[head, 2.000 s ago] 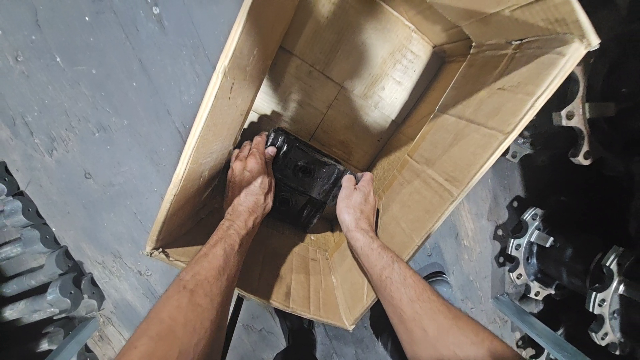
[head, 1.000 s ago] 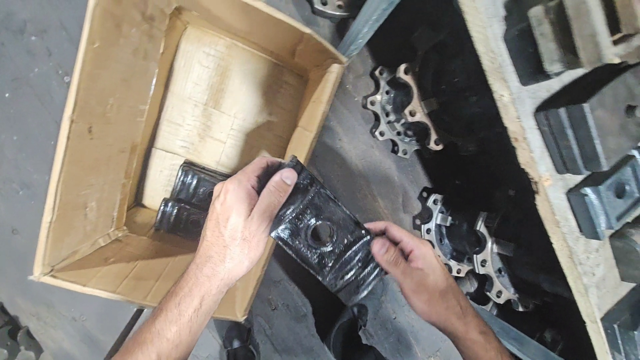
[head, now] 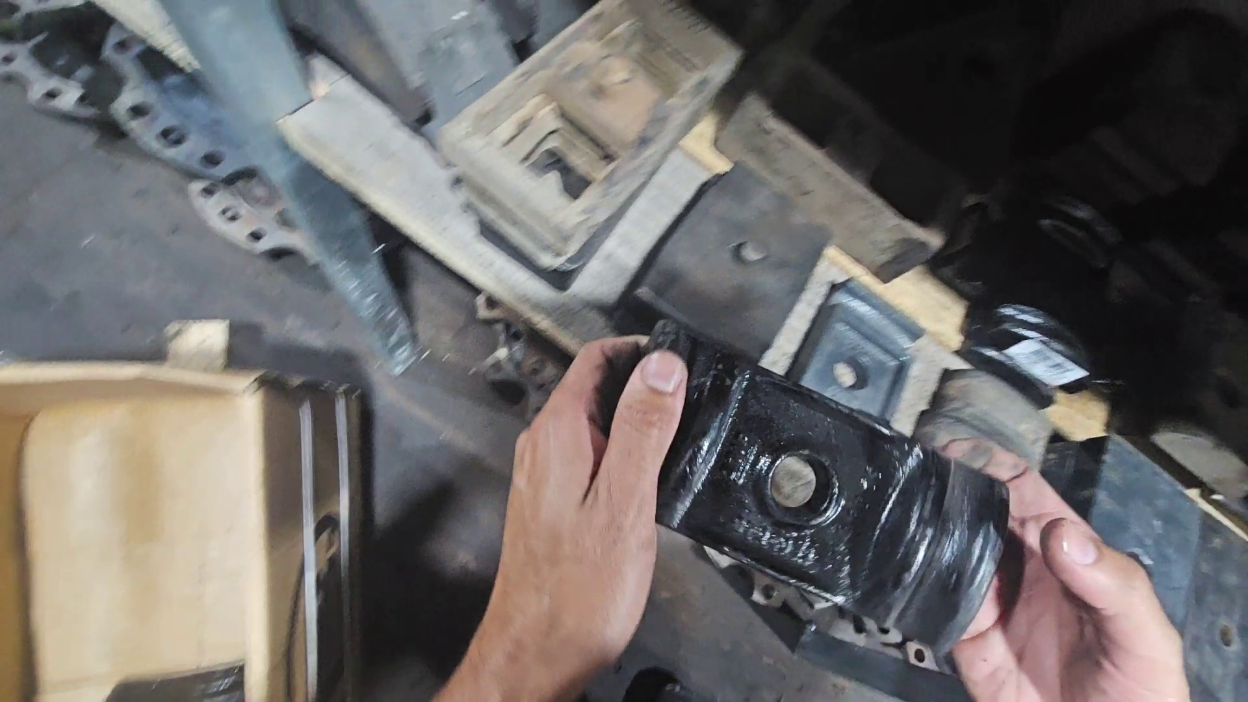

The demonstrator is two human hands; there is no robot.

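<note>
A glossy black metal part (head: 741, 487) with a round through hole lies between my hands at the lower right of the head view. My left hand (head: 595, 507) grips its left end, thumb on the upper face. Its right end rests in my right hand (head: 1072, 585), whose fingers pass behind it and are partly hidden. At the lower left stands a cardboard box (head: 258, 526), with the top of another black part (head: 180, 684) showing inside.
A shelf edge (head: 390, 185) runs diagonally, bearing a hollow rectangular block (head: 595, 127), a dark plate with a hole (head: 731, 253) and a smaller grey plate (head: 858, 341). A metal upright (head: 322, 214) crosses the upper left. Scalloped metal parts (head: 249, 214) lie on the floor.
Both hands were down in the box at first; the black part is now held outside it, over by the shelf. The view has swung right, towards the shelf.
</note>
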